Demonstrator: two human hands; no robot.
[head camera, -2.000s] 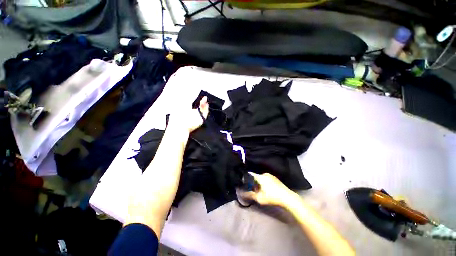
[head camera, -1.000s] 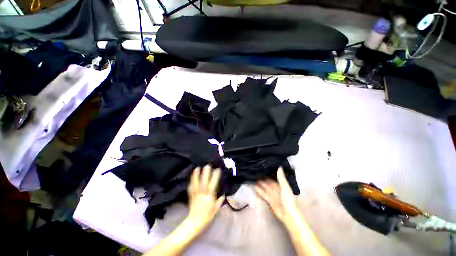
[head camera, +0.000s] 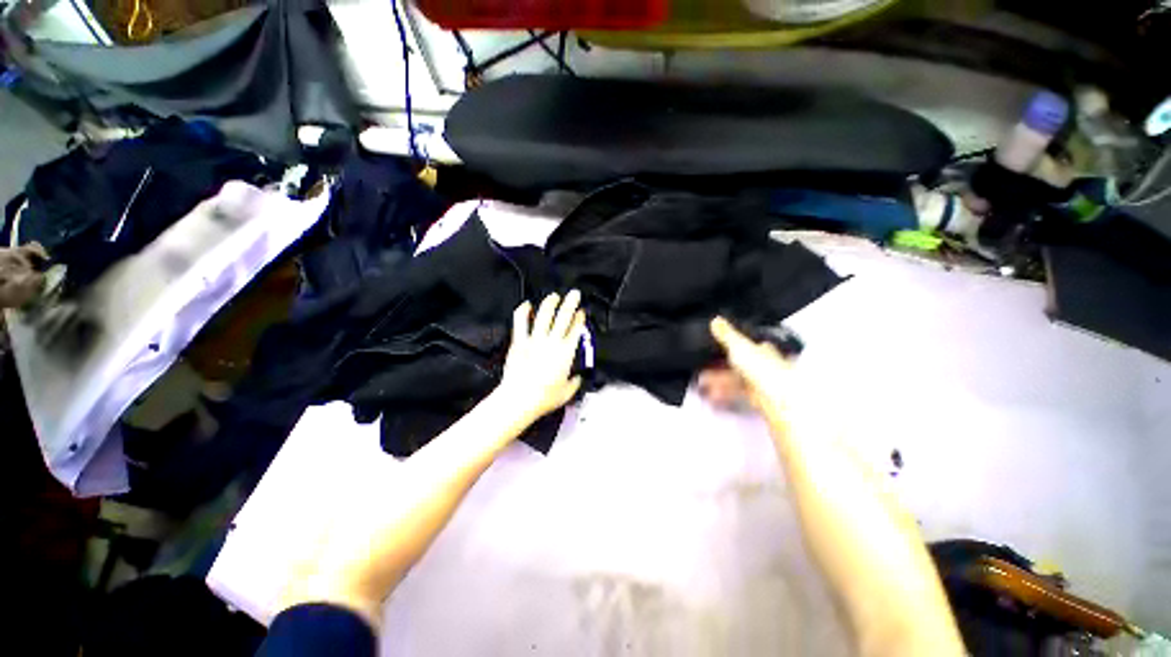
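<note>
The heap of layered black fabric (head camera: 450, 302) lies across the back of the pale table cover (head camera: 604, 513), with jagged corners on both sides. A small white strip shows at its middle. My left hand (head camera: 546, 353) lies on the heap near the middle, fingers spread. My right hand (head camera: 745, 366) is at the heap's front right edge, blurred, by a small dark thing; whether it grips anything is unclear. The steam iron (head camera: 1040, 597) stands at the lower right, partly cut off by the frame and my right forearm.
A long dark padded board (head camera: 693, 128) lies behind the table. A dark flat square (head camera: 1111, 289) is at the back right, near a bottle with a purple cap (head camera: 1034, 128). Dark garments (head camera: 129, 205) and a white-covered board (head camera: 167, 308) are at the left.
The black heap has moved back, away from me. My left hand has moved onto the heap's middle. My right hand has moved back along with the heap's front right edge.
</note>
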